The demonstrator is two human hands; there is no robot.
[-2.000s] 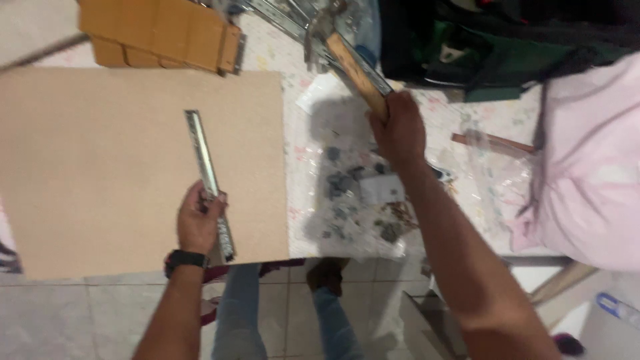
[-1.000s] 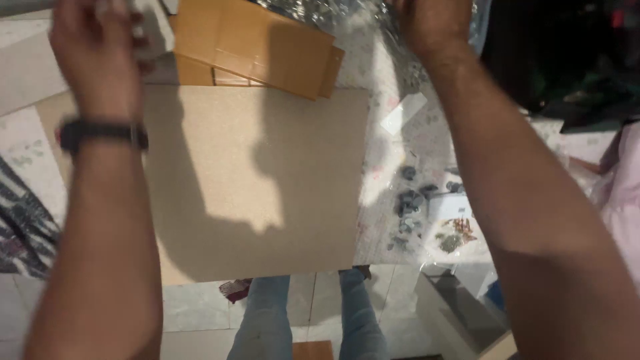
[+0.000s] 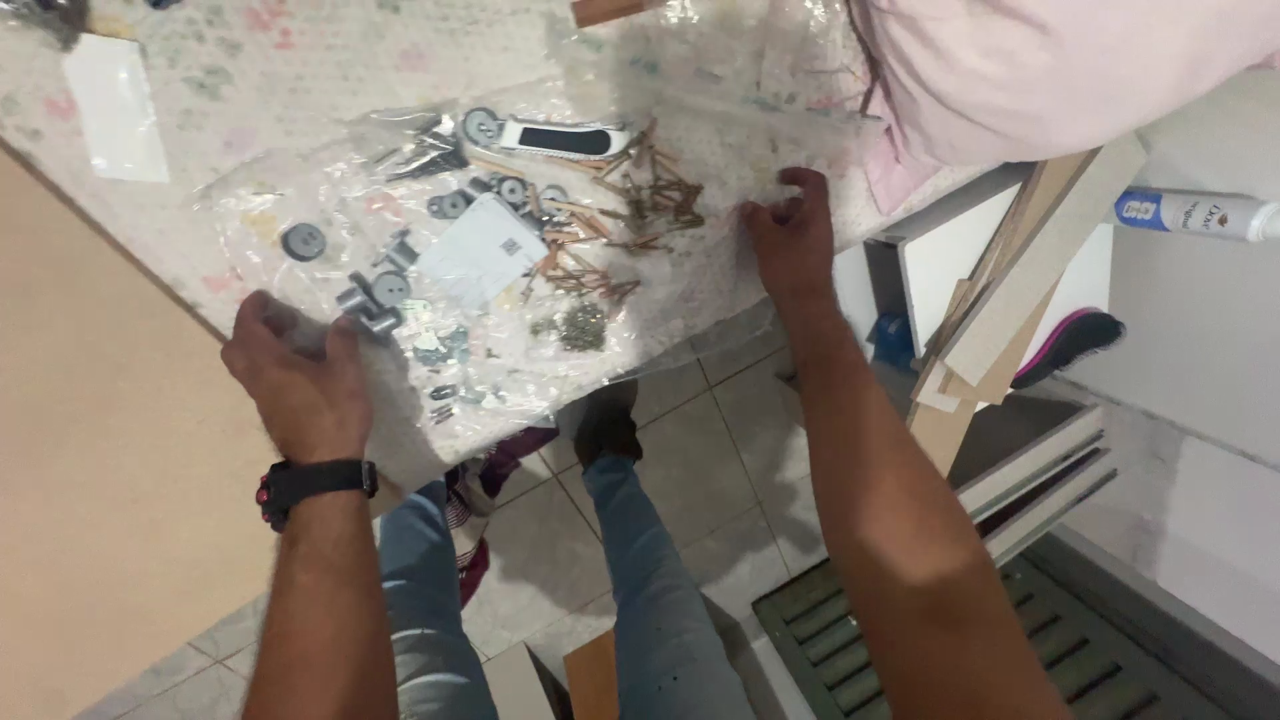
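Note:
A clear plastic bag [image 3: 680, 260] lies on the floral tablecloth, with small hardware in or on it. Among the hardware are grey round fittings [image 3: 303, 241], wooden dowels [image 3: 590, 225], screws [image 3: 680, 200], a pile of tiny metal pieces [image 3: 583, 326], a white label [image 3: 482, 252] and a white-and-black tool [image 3: 563, 139]. My left hand [image 3: 300, 370], with a black watch, rests at the bag's left edge, fingers curled near the grey fittings. At the bag's right edge is my right hand [image 3: 795, 235], thumb and finger bent close together; whether either hand grips the plastic is unclear.
A large beige board [image 3: 100, 420] lies to the left. A pink cloth bundle [image 3: 1070, 80] sits at the upper right. Beyond the table's right edge are wooden strips [image 3: 1020, 290], a hairbrush [image 3: 1070, 345], a Dove spray can [image 3: 1195, 213] and drawer parts [image 3: 1040, 460]. A white paper piece [image 3: 118, 108] lies upper left.
Two seconds ago my left hand held a metal drawer slide and my right a hammer; neither is in my hands now. Both hands have come to the hardware bag. The view has swung right.

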